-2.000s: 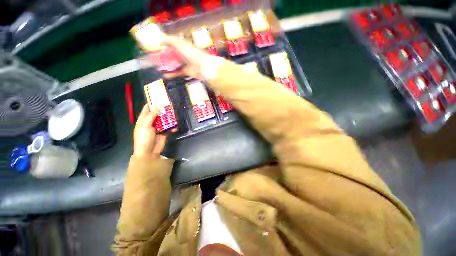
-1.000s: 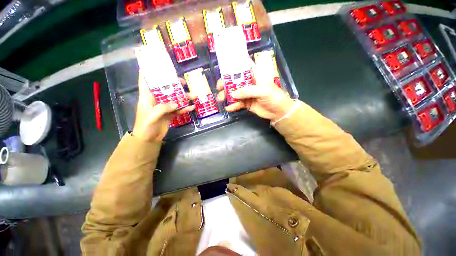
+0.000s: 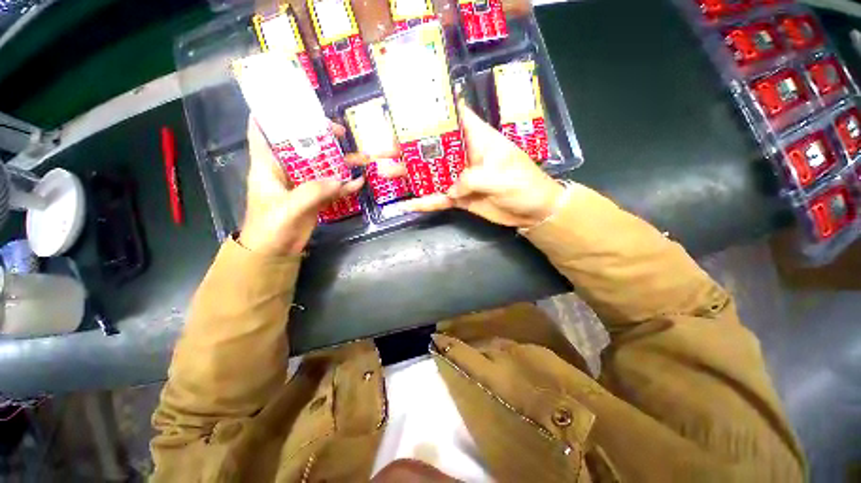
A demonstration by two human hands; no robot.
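My left hand (image 3: 283, 203) holds a red keypad phone (image 3: 293, 123) tilted above the tray, its screen side blown out white. My right hand (image 3: 500, 179) holds another keypad phone (image 3: 422, 108), face up, its yellow frame showing around a bright screen. Both phones are raised over the clear blister tray (image 3: 210, 118). Several more phones with bright screens lie face up in its pockets, one of them at the tray's right (image 3: 521, 111) and one between my hands (image 3: 377, 141). The pockets under the held phones are partly hidden.
A side blister tray (image 3: 751, 108) holds red phones face down at the right. A red marker pen (image 3: 171, 175), a black case (image 3: 117, 226), a white disc (image 3: 55, 213) and a pale mug (image 3: 40, 304) are at the left. The bench edge (image 3: 425, 283) runs before me.
The view has shifted, so the trays sit higher in the picture. The phone in my right hand now shows its yellow frame instead of a plain white glare. Both hands keep their phones.
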